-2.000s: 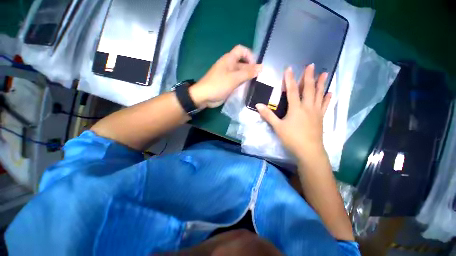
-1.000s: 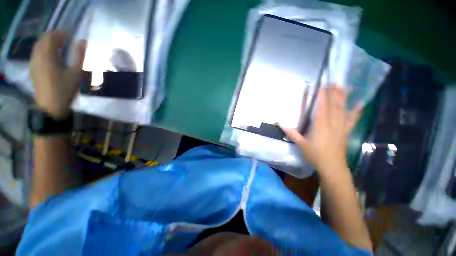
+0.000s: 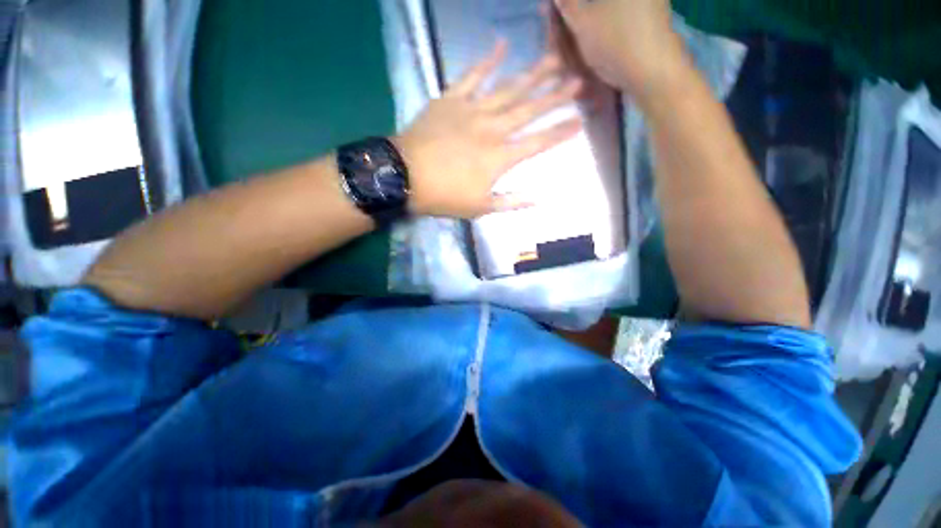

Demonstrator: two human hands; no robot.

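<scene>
A display panel (image 3: 562,206) with a bright mirror-like back lies in front of me on a whitish protective bag (image 3: 588,294). A black band (image 3: 565,253) with a small orange tab is at its near end. My left hand (image 3: 490,134) is spread over the panel from the left, fingers apart and blurred, holding nothing visible. My right hand (image 3: 619,41) is at the panel's upper right, near the top edge of the picture. Its fingers are curled and blurred; whether they pinch something cannot be told. The panel's far end is cut off by the picture's edge.
Another panel (image 3: 77,113) lies on whitish bags at the left. A dark glossy stack of sheets (image 3: 795,144) is to the right of my right forearm. Bagged panels (image 3: 913,248) are at the far right. Crinkled clear plastic (image 3: 642,345) shows below the green bench mat (image 3: 279,77).
My left hand has moved from the left panel onto the front panel. My right hand has moved from its near right side up to its upper right. The view has shifted right.
</scene>
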